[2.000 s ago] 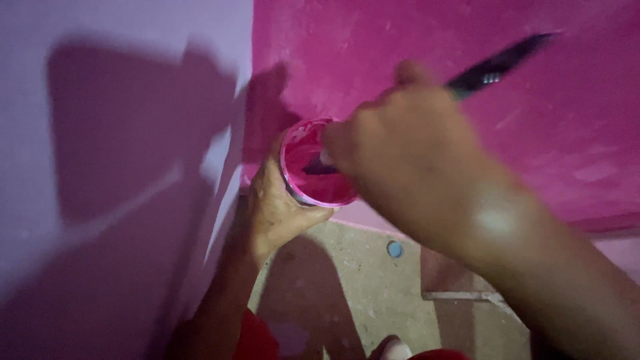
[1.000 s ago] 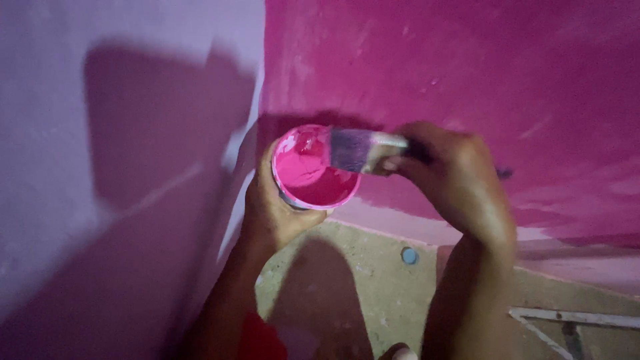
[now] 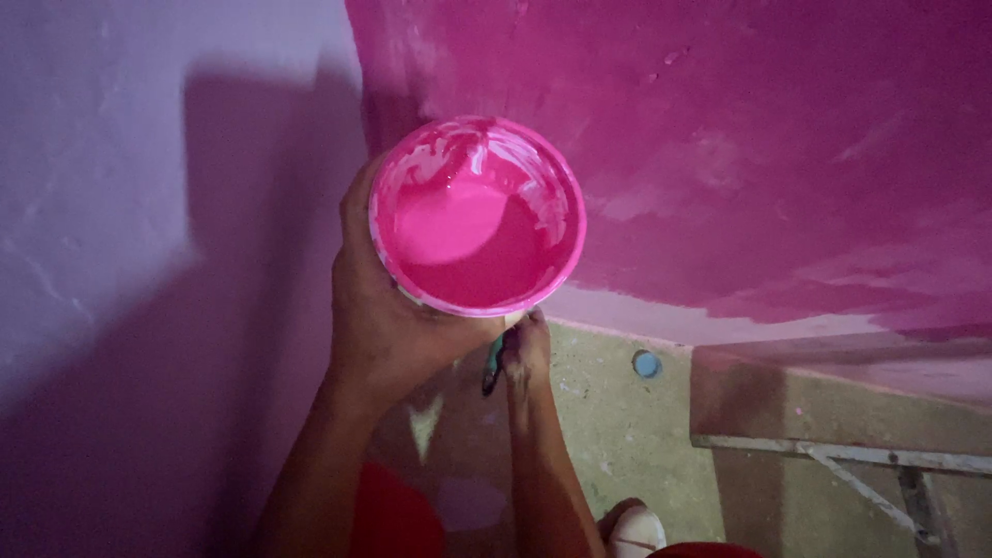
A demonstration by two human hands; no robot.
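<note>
My left hand grips a round open tub of pink paint from its left and lower side. Wet paint coats the tub's inner wall and rim. Below and partly behind the tub is my right hand, closed around the handle of a paintbrush. The dark handle end points down; the bristles are hidden behind the tub and left hand. The wall behind bears uneven pink paint with a ragged lower edge, and a lilac wall meets it on the left.
On the concrete floor lies a small blue round object near the wall's foot. A paint-marked metal frame stands at the lower right. A shoe shows at the bottom edge.
My right hand has moved from over the tub's right side to below it, taking the brush out of the tub. The tub now sits nearer the camera.
</note>
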